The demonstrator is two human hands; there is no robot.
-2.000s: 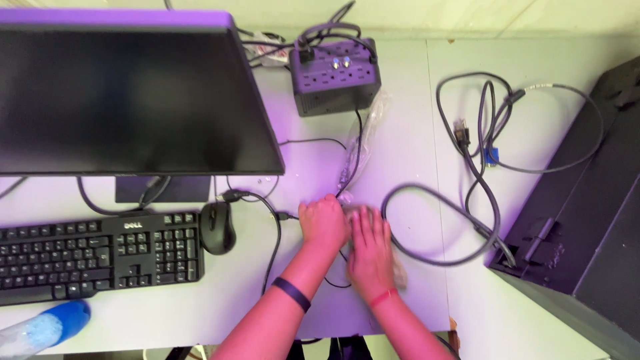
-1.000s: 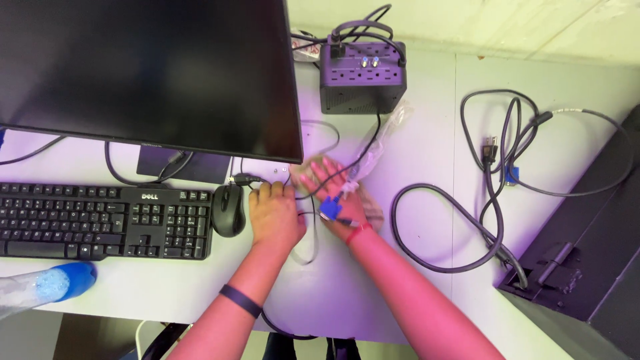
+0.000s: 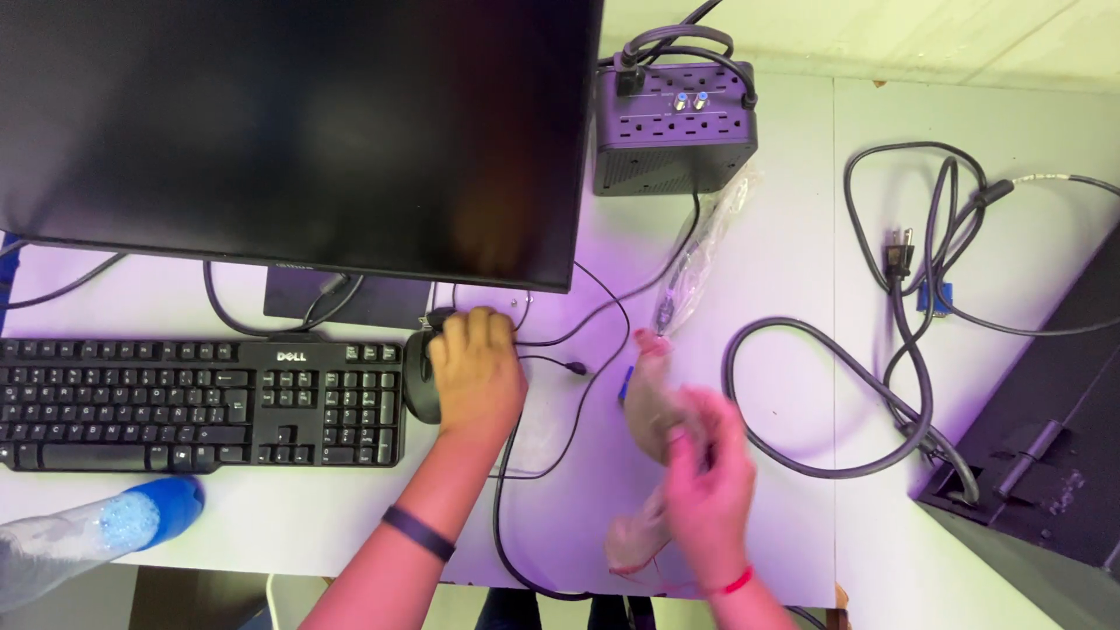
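My left hand point(image 3: 479, 372) rests on the desk at the right side of the black computer mouse point(image 3: 422, 376), its fingers over dark cable ends near the mouse's front. Whether it grips them cannot be told. My right hand point(image 3: 710, 477), blurred, holds a crumpled greyish-brown cloth point(image 3: 652, 411) off the desk's right-centre part. Between the hands a thin black cable with a small plug point(image 3: 575, 367) lies on the desk. A blue connector point(image 3: 626, 385) shows partly behind the cloth. Above the cloth lies a clear plastic bag point(image 3: 700, 262) with something inside.
A monitor point(image 3: 297, 131) stands at upper left, a Dell keyboard point(image 3: 201, 402) below it. A bottle with blue liquid or base point(image 3: 166, 512) lies at lower left. A multi-outlet power unit point(image 3: 674, 122) stands at the back. A coiled power cable point(image 3: 822, 472) and a black computer case point(image 3: 1041, 446) are right.
My left hand has moved left to the mouse. My right hand, earlier flat on the desk among the cables, is now raised with the cloth. The blue connector was beside my right hand one second ago.
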